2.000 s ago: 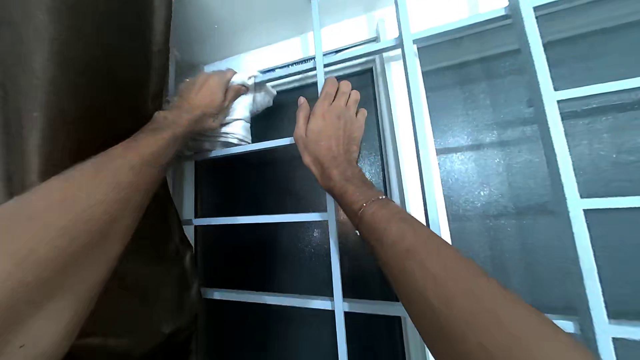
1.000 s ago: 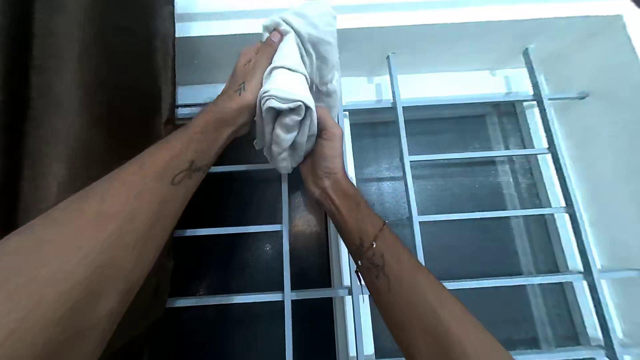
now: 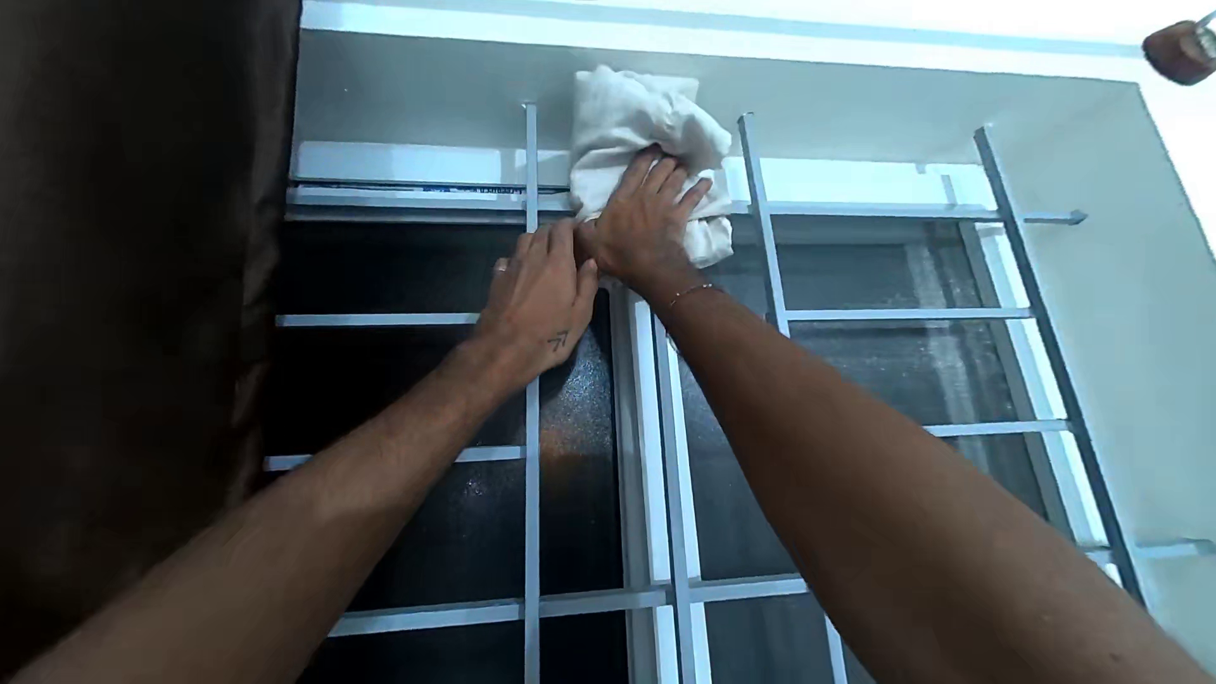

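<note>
A folded white cloth [image 3: 646, 123] hangs over the upper bars of a metal window grille [image 3: 532, 418], near the top middle of the window. My right hand [image 3: 651, 214] lies on the cloth's lower part with its fingers spread, palm toward it. Just left and a little lower, my left hand [image 3: 541, 290] is at the grille, its fingers around or on a bar beside the cloth; the fingertips are hidden. Behind the grille are dark window glass panes [image 3: 408, 380] and a white window frame [image 3: 651, 446].
A dark brown curtain [image 3: 133, 285] hangs along the left side. The window recess has a pale wall [image 3: 1111, 304] at the right. A brown object [image 3: 1181, 52] shows at the top right corner.
One second ago both hands held the cloth; now my left hand is off it and lower, at the grille. My right hand has moved onto the cloth's front. The view has shifted.
</note>
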